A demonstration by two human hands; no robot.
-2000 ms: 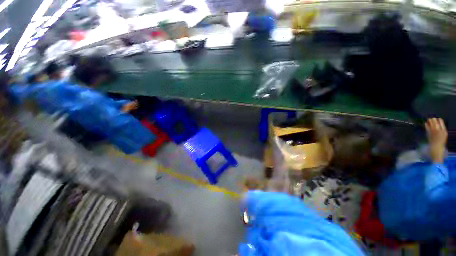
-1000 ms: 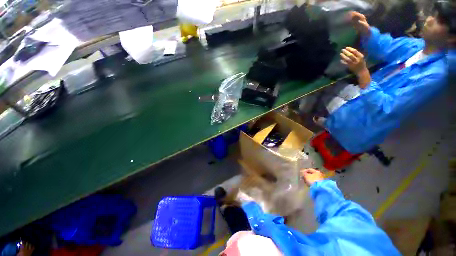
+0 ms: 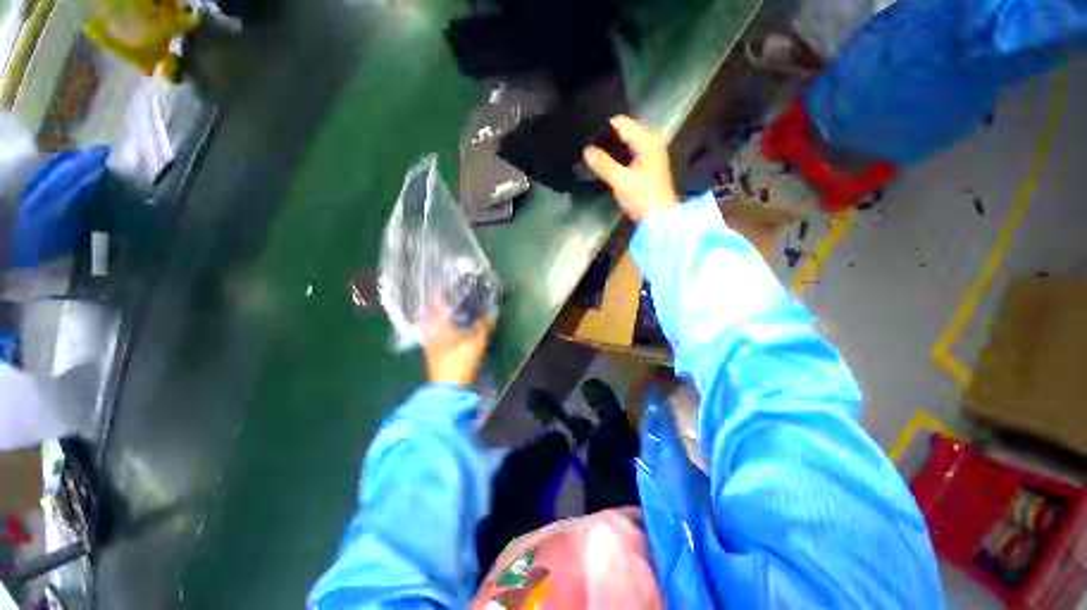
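My left hand (image 3: pixel 455 340) is at the lower end of a clear poly bag (image 3: pixel 426 244) that lies on the green bench (image 3: pixel 280 393). Small dark items show in the bag's lower part beside my fingers. The hand is blurred, so its hold is hard to judge. My right hand (image 3: pixel 637 167) is at the bench's edge, thumb and fingers apart, over a black soft piece (image 3: pixel 552 145). It holds nothing that I can see. Grey-brown cards or flat boxes (image 3: pixel 491 179) lie between the bag and the black piece.
An open brown carton (image 3: pixel 614 312) stands under the bench edge. Black pieces (image 3: pixel 536 36) are heaped at the top. A person in a blue smock (image 3: pixel 942 78) sits on a red stool (image 3: pixel 822 161). A red crate (image 3: pixel 1013 524) and a carton (image 3: pixel 1035 363) stand on the floor at right.
The view has turned and moved closer to the bench. My left hand has come up to the clear bag. My right hand has moved from above the carton to the black piece.
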